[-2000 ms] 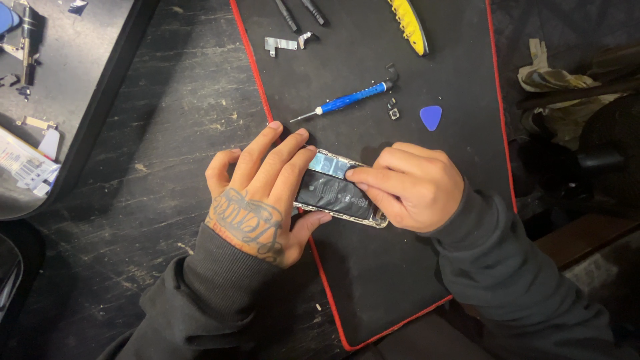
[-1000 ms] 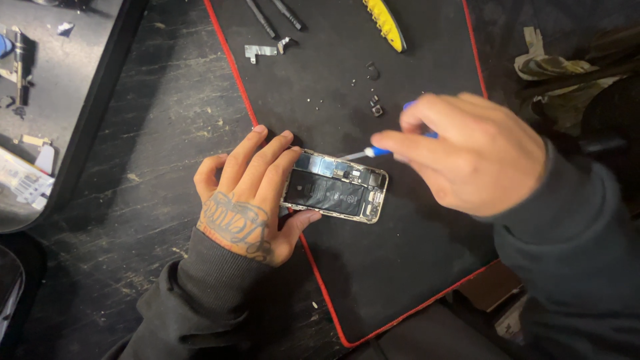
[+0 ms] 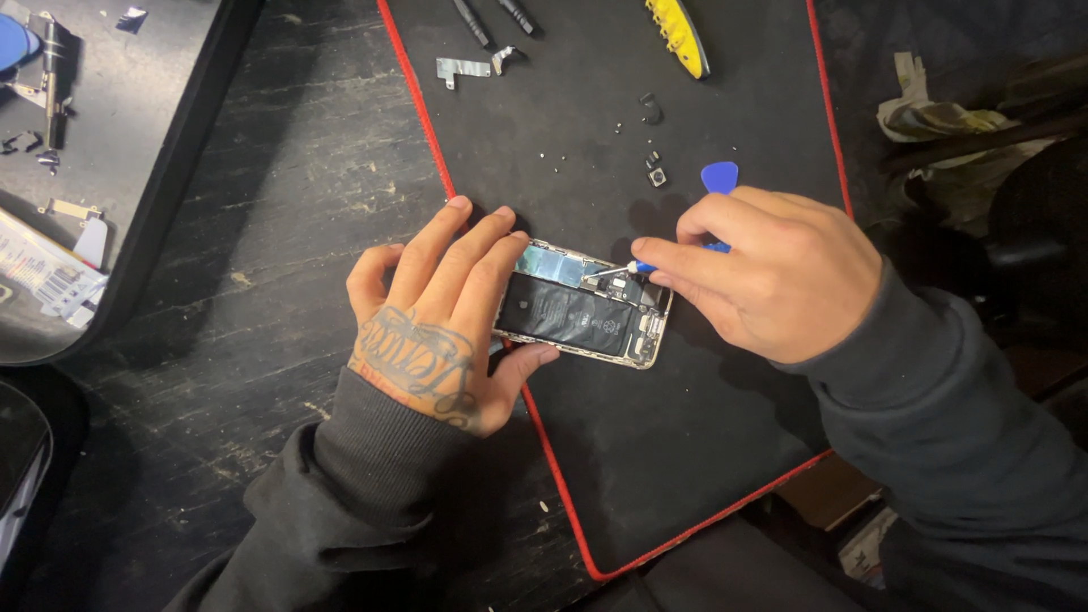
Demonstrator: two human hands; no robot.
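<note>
An opened smartphone (image 3: 625,340) lies on a black mat with a red edge, its black battery (image 3: 565,316) and circuit board showing. My left hand (image 3: 442,331) grips the phone's left end, fingers over the top edge and thumb at the lower edge. In my right hand (image 3: 773,272) is a blue precision screwdriver (image 3: 643,267), held between thumb and fingers. Its tip rests on or just over the board beside the battery; contact cannot be told. Much of the handle is hidden by the hand. Just above that hand lies a blue plastic pick (image 3: 720,177).
A small camera module (image 3: 657,177) and several tiny screws lie above the phone. Farther up are metal brackets (image 3: 463,68), two dark tools (image 3: 472,23) and a yellow-and-black object (image 3: 680,38). A metal tray (image 3: 170,76) holding parts stands at the left.
Two seconds ago the screwdriver lay on the mat above the phone and my right fingers were at the phone; now that hand holds it, tip over the board. My left hand has stayed on the phone.
</note>
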